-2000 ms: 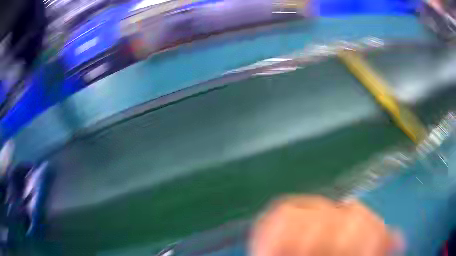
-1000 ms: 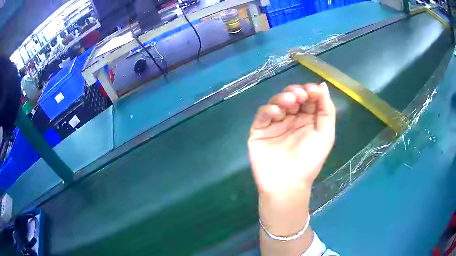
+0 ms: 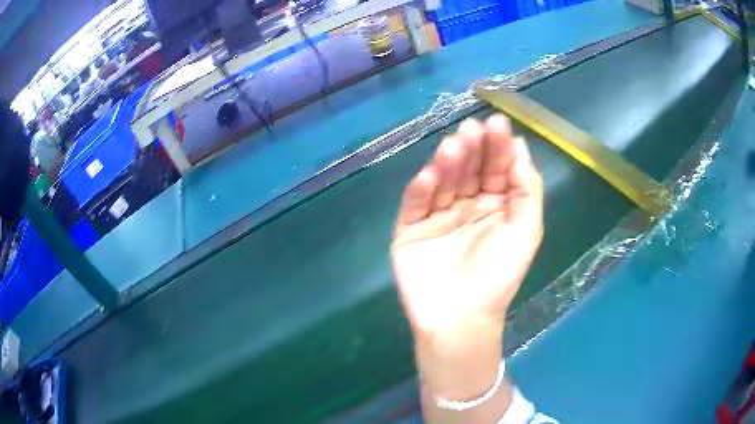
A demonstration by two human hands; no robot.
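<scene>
My right hand [image 3: 468, 240] is raised in the middle of the view, over the green conveyor belt [image 3: 273, 281]. Its palm faces the camera, its fingers point up side by side, slightly bent, and it holds nothing. A thin pale wristband [image 3: 472, 403] is on the wrist, with a striped cuff [image 3: 520, 411] below. A flat yellow strip [image 3: 579, 151] lies across the belt beyond the hand. My left hand is not in view.
Clear tape [image 3: 600, 261] frays along the belt edges. Blue-green bench tops [image 3: 629, 348] flank the belt. A dark green post [image 3: 73, 252] stands left. A blue-rimmed tray [image 3: 51, 389] sits lower left. Blue crates [image 3: 98, 157] stand behind.
The blurred hand at the bottom edge two seconds ago has given way to a raised palm. Since one second ago it has shifted slightly left and its curled fingers have straightened.
</scene>
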